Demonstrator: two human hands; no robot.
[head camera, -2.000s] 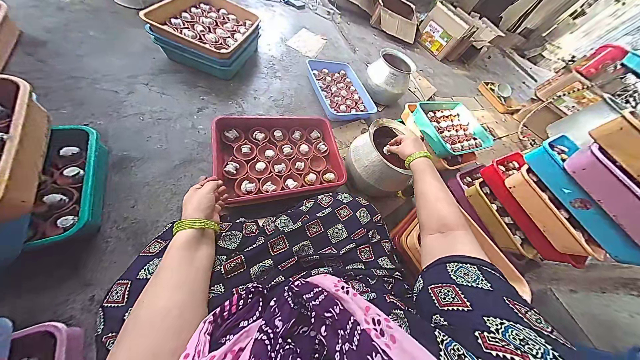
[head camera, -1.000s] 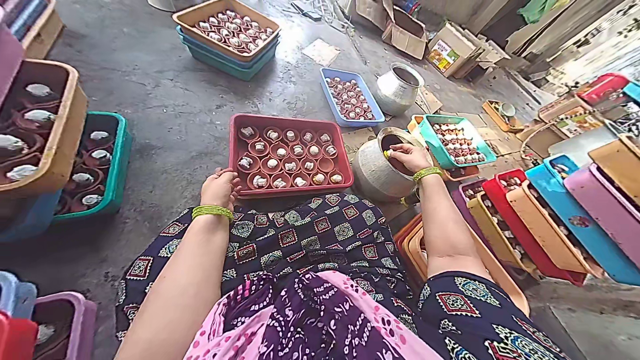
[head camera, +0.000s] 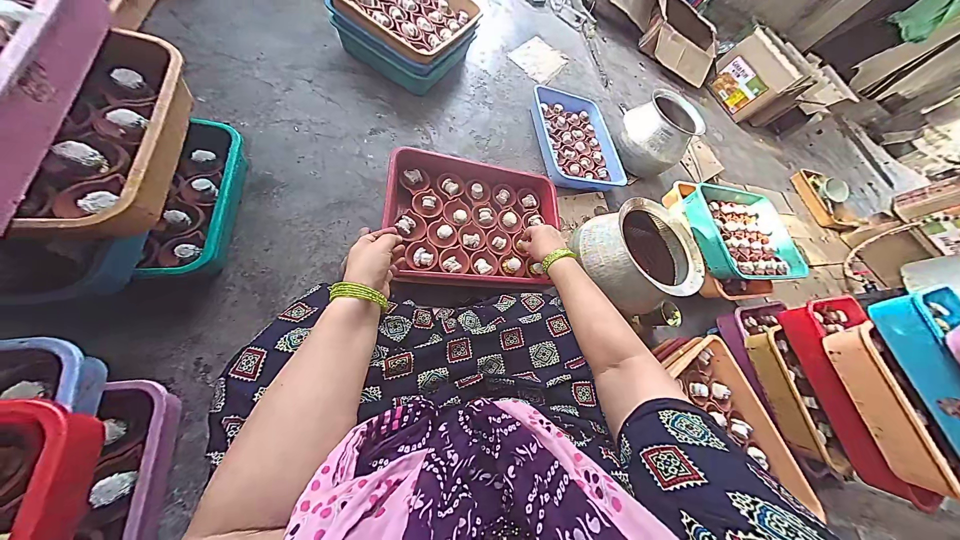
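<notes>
A dark red plastic tray (head camera: 474, 159) lies on the floor in front of me, filled with small clay cups that each hold a white tuft. My left hand (head camera: 373, 259) rests at the tray's left edge, its fingers bent near a cup; whether it grips anything does not show. Over the tray's right side, my right hand (head camera: 541, 244) has its fingertips together at a cup; what is between them is hidden. Right beside the tray stands a metal pot (head camera: 600, 251) with a wide mouth and dark contents.
A blue tray of cups (head camera: 619, 176) and a second metal pot (head camera: 637, 139) stand beyond, near a teal tray (head camera: 694, 217). Stacked trays (head camera: 232, 217) crowd the left, and more trays (head camera: 847, 405) line the right. Cardboard boxes (head camera: 761, 75) and a tray stack (head camera: 412, 75) lie farther back.
My right hand has moved left from the metal pot's mouth to the cups at the right side of the red tray. My left hand stays by the tray's left edge.
</notes>
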